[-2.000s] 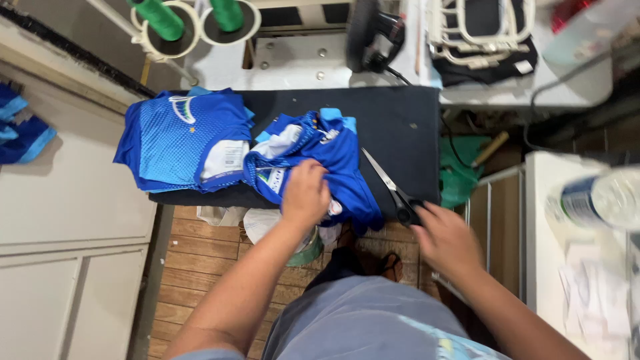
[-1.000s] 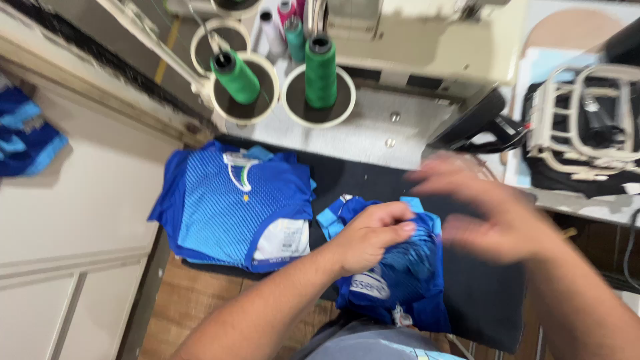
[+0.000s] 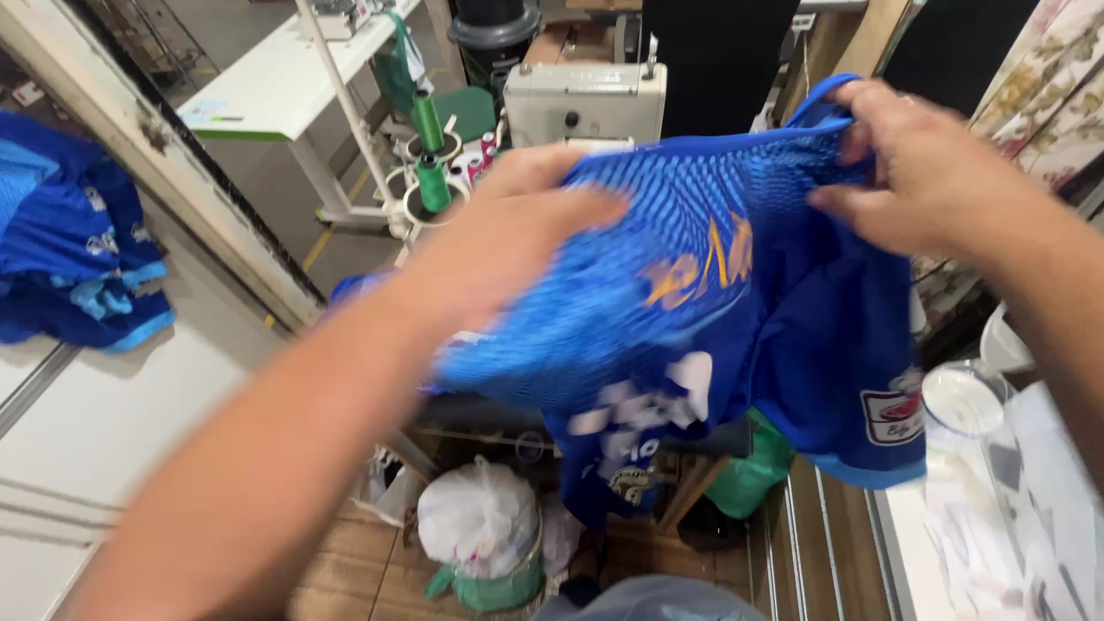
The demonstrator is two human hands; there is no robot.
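A blue patterned jersey [image 3: 690, 285] hangs spread in the air between my two hands. My left hand [image 3: 526, 224] grips its upper edge on the left, blurred by motion. At the right, my right hand [image 3: 906, 164] pinches the neckband or hem edge between thumb and fingers. Patches and lettering show on the cloth, and a light blue border runs along the lower right. Behind the jersey, the dark padded bench top [image 3: 483, 412] is mostly hidden, with some blue cloth at its left end. The scissors are not visible.
Green thread cones [image 3: 433, 183] stand beyond my left hand, near a sewing machine [image 3: 586, 103]. Below the bench is a bin with a white plastic bag [image 3: 479, 517]. More blue garments [image 3: 78, 233] hang at left. A white surface [image 3: 914, 552] with a round container is at lower right.
The blue jersey, bunched on the bench before, is now raised and spread between both hands. My right hand, which held scissors two seconds ago, now holds the cloth. The view has tilted upward.
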